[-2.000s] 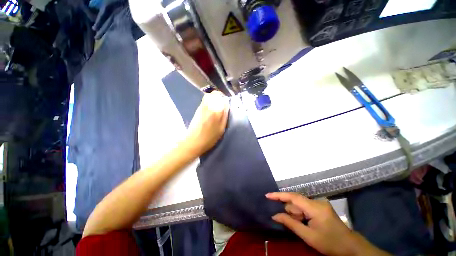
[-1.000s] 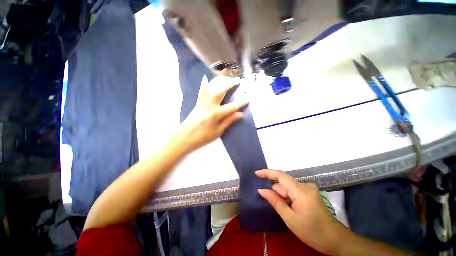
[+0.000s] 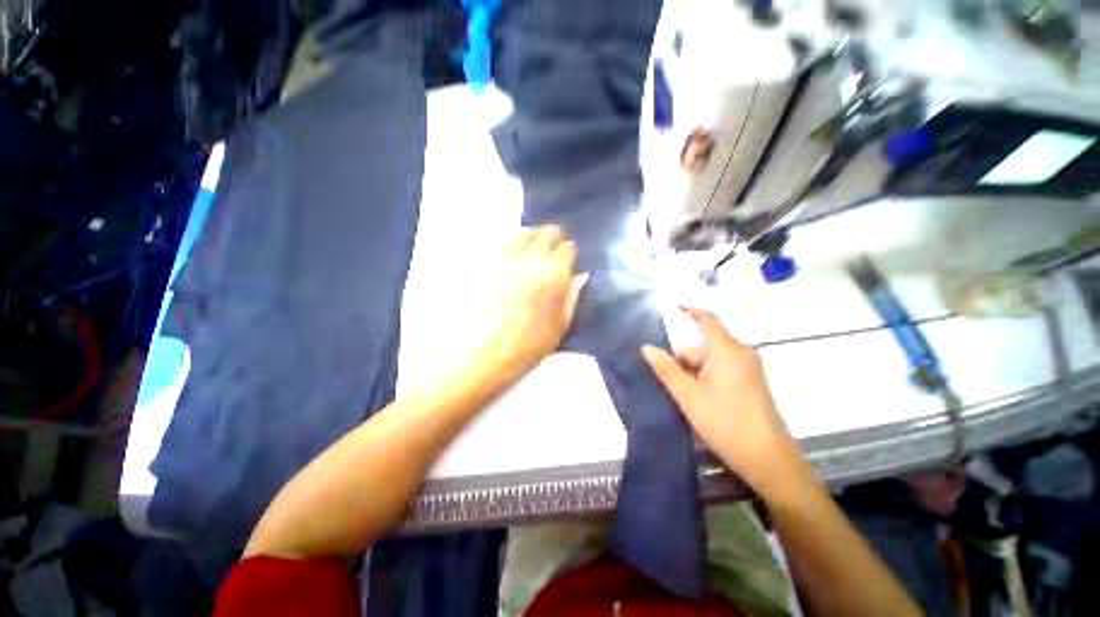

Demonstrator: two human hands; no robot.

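A dark navy cut panel (image 3: 645, 416) runs from beside the needle area (image 3: 663, 259) down over the table's front edge towards my lap. My left hand (image 3: 531, 295) lies on dark cloth left of the needle area, fingertips on the cloth. My right hand (image 3: 718, 380) is at the panel's right edge, just in front of the machine head, thumb and forefinger towards the cloth; whether they pinch it is unclear. The white sewing machine (image 3: 748, 121) stands at the upper right. Glare hides the presser foot and needle.
A stack of dark cut pieces (image 3: 290, 277) lies at the left, with more dark cloth (image 3: 579, 97) behind the needle area. A blue tie (image 3: 479, 42) hangs at the back. Blue-handled snips (image 3: 899, 319) lie at the right. A ruled strip (image 3: 519, 503) lines the front edge.
The view has shifted, showing more cloth behind the machine. My right hand has moved forward from the front edge to near the needle area. My left hand now rests left of the needle area.
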